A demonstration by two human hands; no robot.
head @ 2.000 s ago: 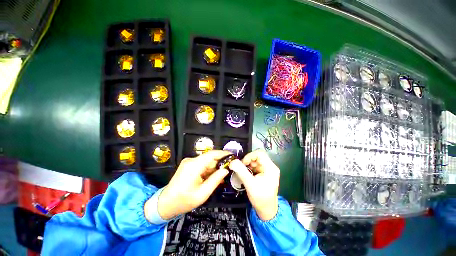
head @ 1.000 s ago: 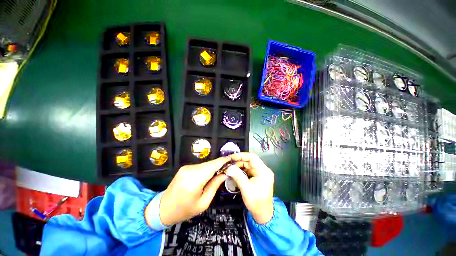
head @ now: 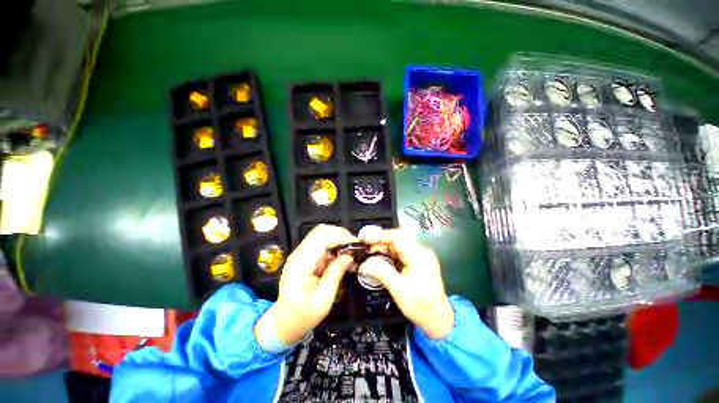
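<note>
My left hand (head: 314,275) grips a small dark-rimmed round unit (head: 352,250) by its edge, above the lower part of the middle black tray (head: 337,220). My right hand (head: 415,277) holds a round silver disc part (head: 372,273) between thumb and fingers, close beside the unit. Fingers hide where the two parts meet. The middle tray has units with amber faces (head: 322,191) in its left column. Its right column has dark glossy worked units (head: 367,189) and an empty top pocket.
A second black tray (head: 228,161) of amber units lies left. A blue bin (head: 478,118) of tangled red and pink wires stands right, with loose wires (head: 430,212) and a slim tool (head: 471,191) near it. Stacked clear blister trays (head: 587,189) lie far right. Red bins (head: 118,340) show below the edge.
The view has shifted and tilted, so the trays and bin sit differently in the picture. My hands are still together over the tray; the unit and the silver disc now show more side by side.
</note>
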